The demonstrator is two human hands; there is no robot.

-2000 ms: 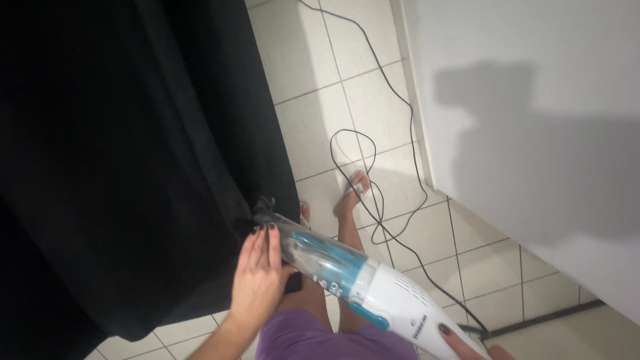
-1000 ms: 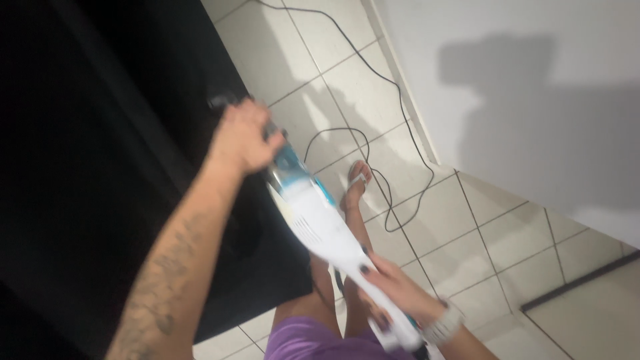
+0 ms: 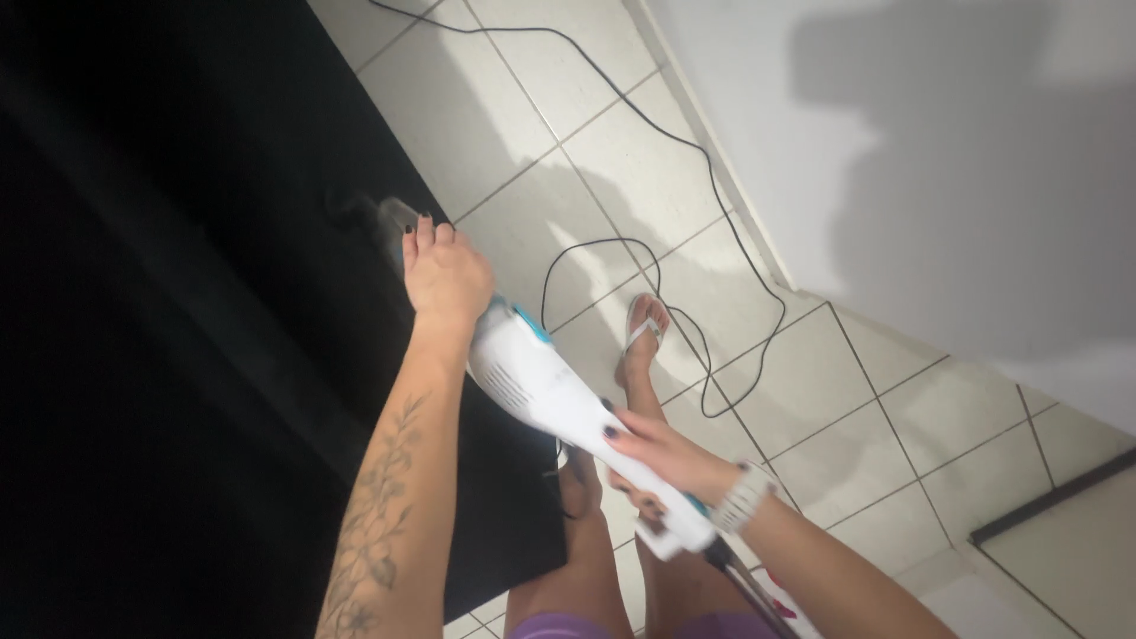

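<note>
A white and teal handheld vacuum cleaner [image 3: 559, 395] lies slantwise across the middle of the view, its clear front end against a black cloth [image 3: 222, 355] that hangs at the left. My left hand [image 3: 448, 275] lies over the vacuum's clear front part, fingertips near the cloth; the palm side is hidden. My right hand [image 3: 666, 461] is wrapped around the white handle near the rear end. A white watch or band is on the right wrist. Below the front end, the body's teal part shows beside my left wrist.
A thin black power cord [image 3: 710, 177] loops over the tiled floor [image 3: 799, 426] near a foot in a white flip-flop [image 3: 645, 324]. A pale wall or panel [image 3: 958, 222] with a dark shadow stands at the right. A dark strip [image 3: 1047, 497] crosses the floor at the lower right.
Two seconds ago my left hand was lower beside the clear front part; it and the vacuum's front end have moved up along the cloth. More of my right hand and wrist now shows.
</note>
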